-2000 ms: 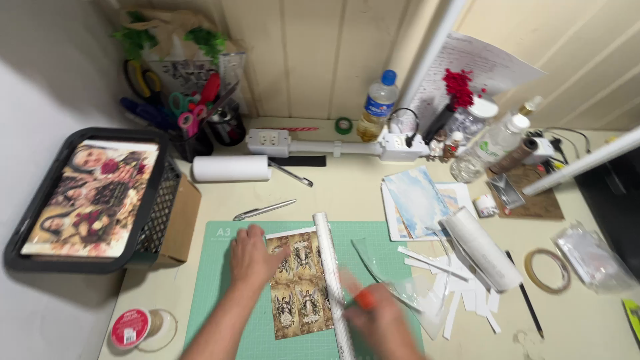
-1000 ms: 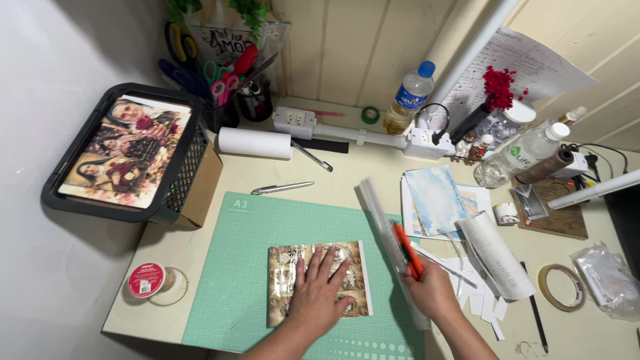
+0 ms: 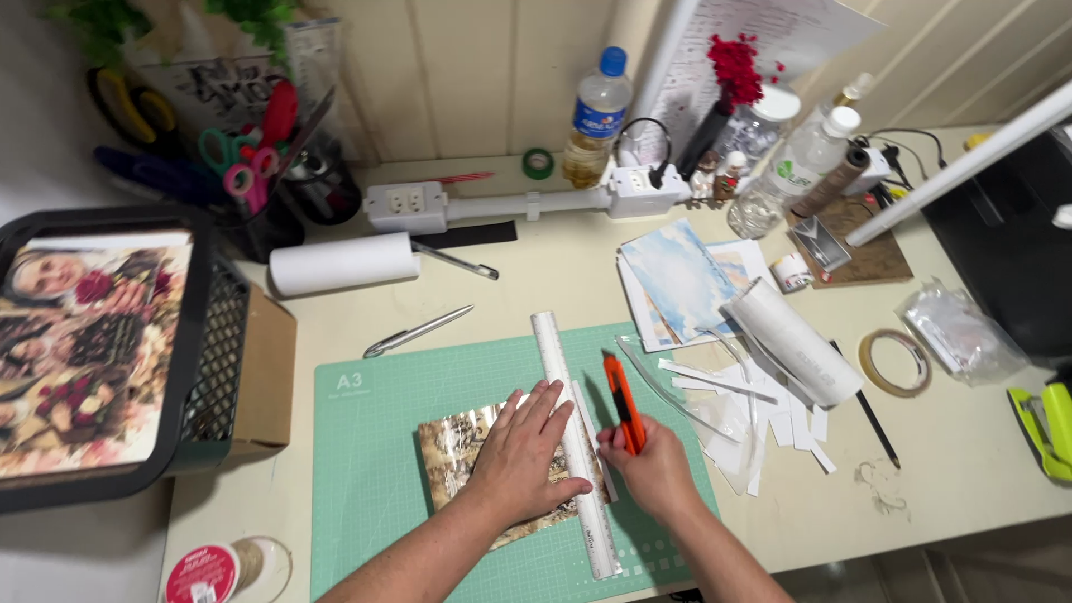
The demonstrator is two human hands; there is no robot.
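Note:
On the green cutting mat (image 3: 368, 469) lies a glossy brown patterned sheet (image 3: 448, 452), slightly turned. A clear ruler (image 3: 548, 343) lies across the sheet near its right side, with a narrow white margin showing beyond it. My left hand (image 3: 523, 456) is spread flat over the sheet, its fingertips and thumb on the ruler. Just right of the ruler, my right hand (image 3: 649, 465) grips an orange utility knife (image 3: 624, 402) that points up and away from me. The blade tip is too small to make out.
White paper strips (image 3: 783, 419), a paper roll (image 3: 791, 343) and printed cards (image 3: 674, 276) lie to the right. A silver pen (image 3: 419, 331) and a white roll (image 3: 343, 264) are behind the mat. A framed black tray (image 3: 193, 335) stands left, and a power strip (image 3: 528, 205) runs along the back.
The ruler, beside the sheet and under my right hand a second ago, now lies across the sheet. My left hand has gone from the sheet alone to pressing on the ruler too.

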